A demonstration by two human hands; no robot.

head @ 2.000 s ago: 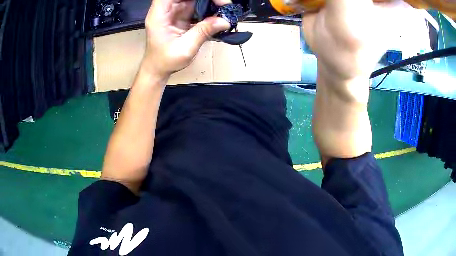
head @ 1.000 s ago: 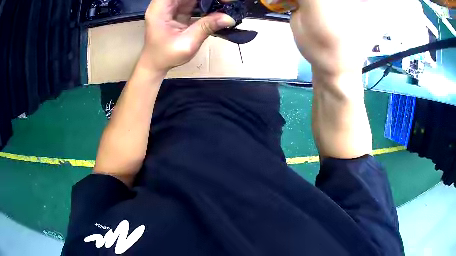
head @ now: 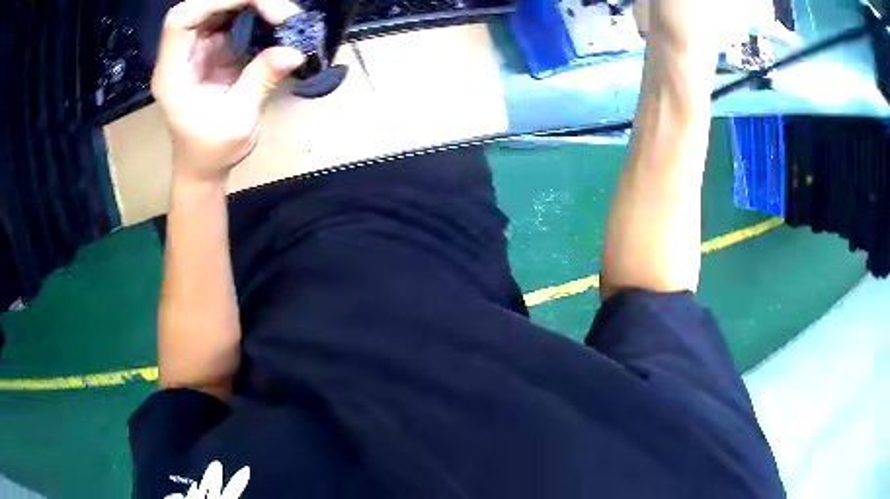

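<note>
My left hand (head: 220, 93) is shut on a round black subassembly (head: 301, 41), thumb on its near side, above the cardboard sheet (head: 410, 102). A dark curved flap (head: 320, 82) sticks out below it. A thin dark stick, perhaps tweezers (head: 363, 66), shows beside it over the cardboard. My right hand (head: 688, 21) is at the top edge at the right, cut off and washed out by glare. Its fingers and anything in them are hidden.
A blue bin (head: 546, 39) with a white-silver plate (head: 597, 27) stands right of the cardboard. A black cable (head: 805, 60) crosses the far right. Black trays (head: 415, 12) lie along the top. A blue ribbed item (head: 759, 166) and dark curtain-like folds (head: 829, 180) are beyond the bench at right.
The view has turned to the right. My right hand has moved away from the subassembly, out to the right by the blue bin. The orange screwdriver no longer shows. My left hand still holds the subassembly.
</note>
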